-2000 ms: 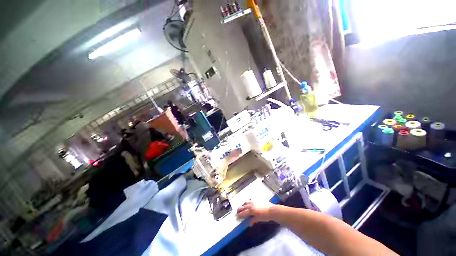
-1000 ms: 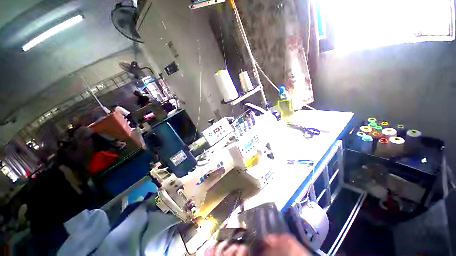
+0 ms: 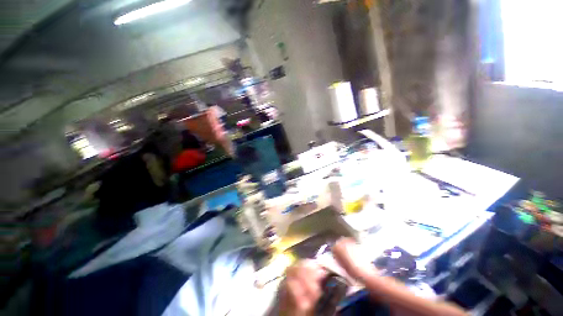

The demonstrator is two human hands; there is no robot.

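Note:
The white sewing machine (image 3: 308, 207) stands on the pale table, its needle area lit yellow. My left hand (image 3: 299, 287) is in front of the needle area, beside a small dark object (image 3: 332, 293); blur hides whether it grips it. My right hand (image 3: 349, 259) is close on the right, its forearm coming from the lower right; its fingers are blurred. Pale-blue fabric (image 3: 207, 278) and navy fabric (image 3: 123, 284) lie to the left. A dark shiny tray (image 3: 395, 262) is right of my hands.
Slim snips (image 3: 425, 228) and dark-handled scissors (image 3: 454, 189) lie on the table at right. A bottle of yellow-green liquid (image 3: 418, 148) and white thread cones (image 3: 343, 102) are behind. Coloured spools (image 3: 540, 210) are at far right. A dark-clothed person (image 3: 133, 185) is at left.
The view has swung left, with blur. The dark piece seen large over my hands a second ago now shows smaller between them. Both hands are now visible in front of the machine.

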